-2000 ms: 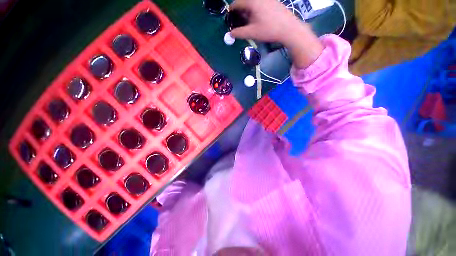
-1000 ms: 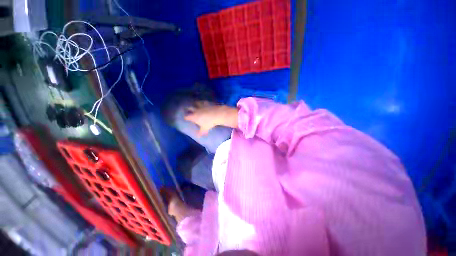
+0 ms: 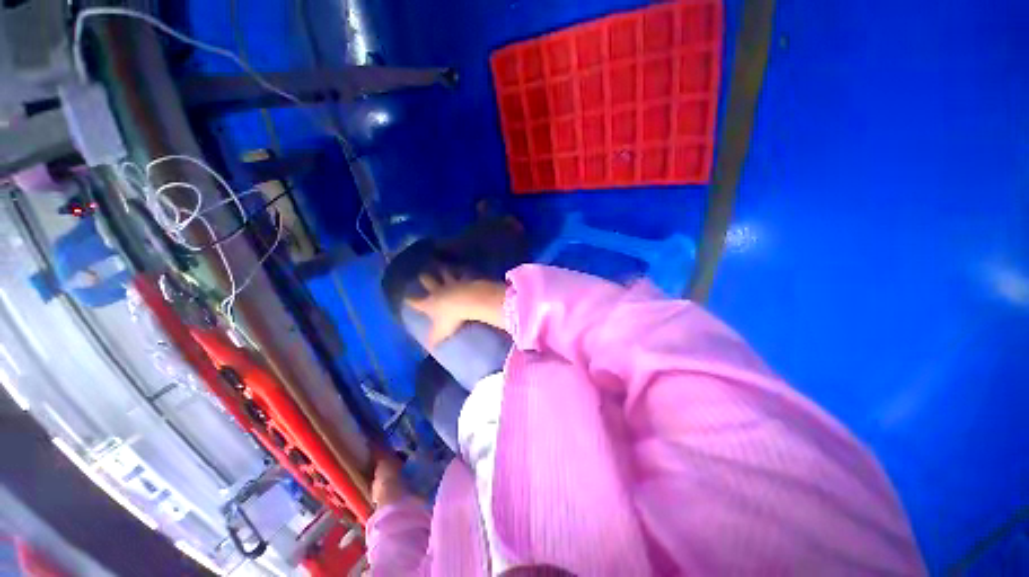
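Observation:
The red compartment tray lies on the bench at lower left, seen at a steep slant, with dark round watch units in its pockets. My left hand is at the bench edge beside the tray, small and partly hidden; its grip is unclear. My right hand rests on my grey-clad knee with fingers spread, holding nothing. An empty red grid tray lies on the blue floor at upper middle.
Looped white cables hang over the bench edge near a white box. A dark bar juts from under the bench. A brownish strip crosses the floor. A light-blue frame stands behind my knee.
The view has swung from the bench towards the floor at the right. My right hand has left the charging pads and lies on my knee. The watch tray now shows at a steeper slant.

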